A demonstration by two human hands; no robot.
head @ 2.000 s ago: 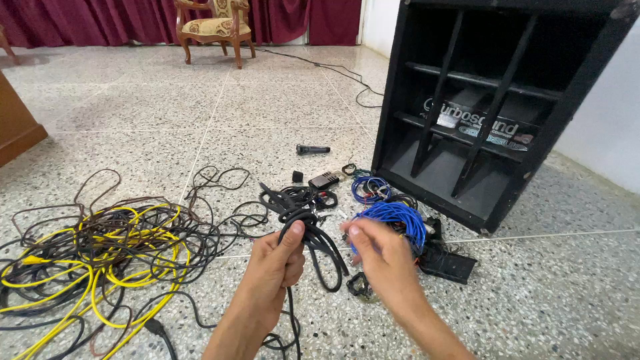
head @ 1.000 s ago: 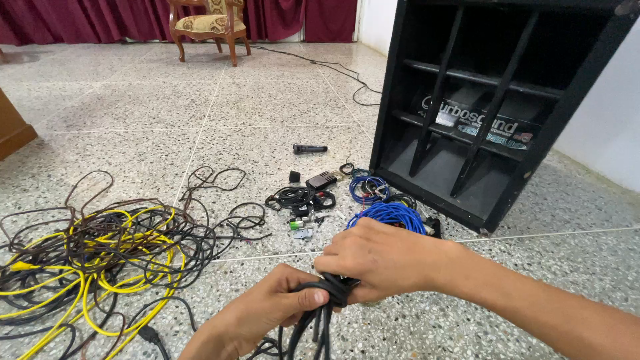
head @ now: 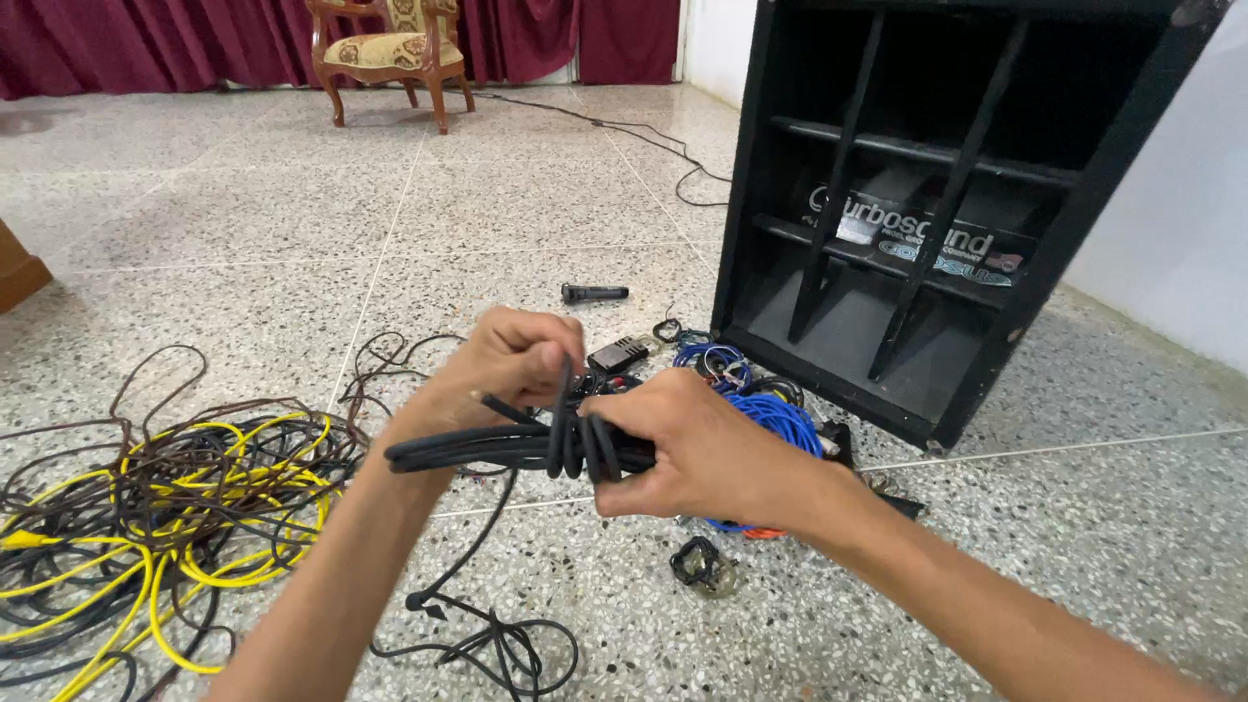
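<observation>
A folded bundle of black cable (head: 468,448) is held up above the floor, with several turns wrapped around its middle. My right hand (head: 682,444) grips the bundle's right end between thumb and fingers. My left hand (head: 522,356), behind and above the bundle, pinches a strand of the cable that rises from the wraps. A short cable end sticks out just below that hand. Thinner black cable (head: 487,531) hangs beneath the bundle towards a loose loop on the floor.
Tangled yellow and black cables (head: 156,517) spread at the left. A large black speaker cabinet (head: 834,380) stands at the right, beside blue coiled cables (head: 780,419). A microphone (head: 595,292), a small black coil (head: 697,563) and a wooden armchair (head: 390,54) are on the speckled floor.
The cable hung in loose loops from my left hand two seconds ago; now turns wrap its middle. My right hand holds the bundle's right end, and my left hand has moved up to a strand.
</observation>
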